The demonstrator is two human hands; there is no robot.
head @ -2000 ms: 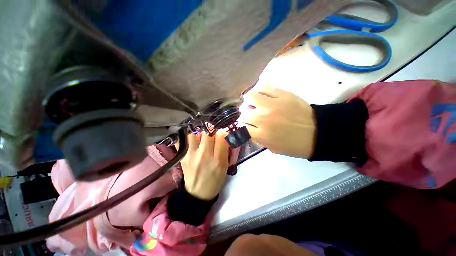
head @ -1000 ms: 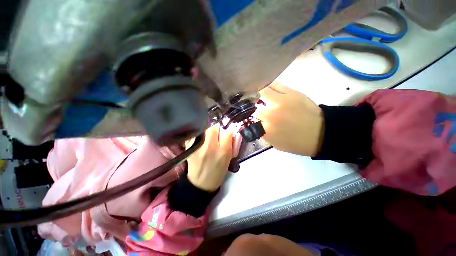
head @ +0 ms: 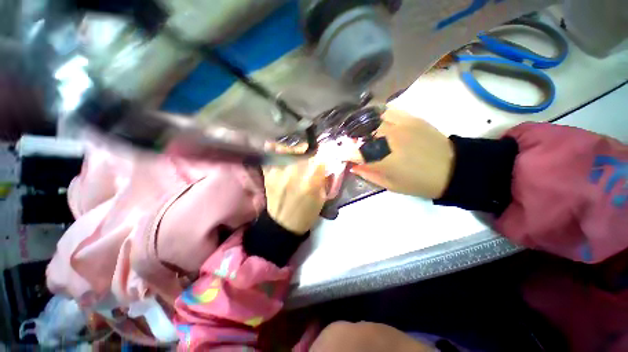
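Observation:
The pink garment lies bunched at the left, and a small edge of it reaches the needle area under bright light. My left hand lies on the pink cloth just left of the needle, fingertips at the metal parts; it holds the cloth down or pinches it. My right hand is right of the needle, thumb and finger close together at the cloth's small folded edge. A black square part shows in front of my right fingers. The fingertips are partly lost in glare.
The blurred grey machine head with blue stripe and round knob fills the top. Blue-handled scissors lie at the upper right. The ruler-marked table edge curves below. A whitish bag is at lower left.
The machine head and knob have shifted right and up in view. Both hands remain at the needle, slightly farther right; my right thumb now shows beside the cloth edge. More pink cloth shows at left.

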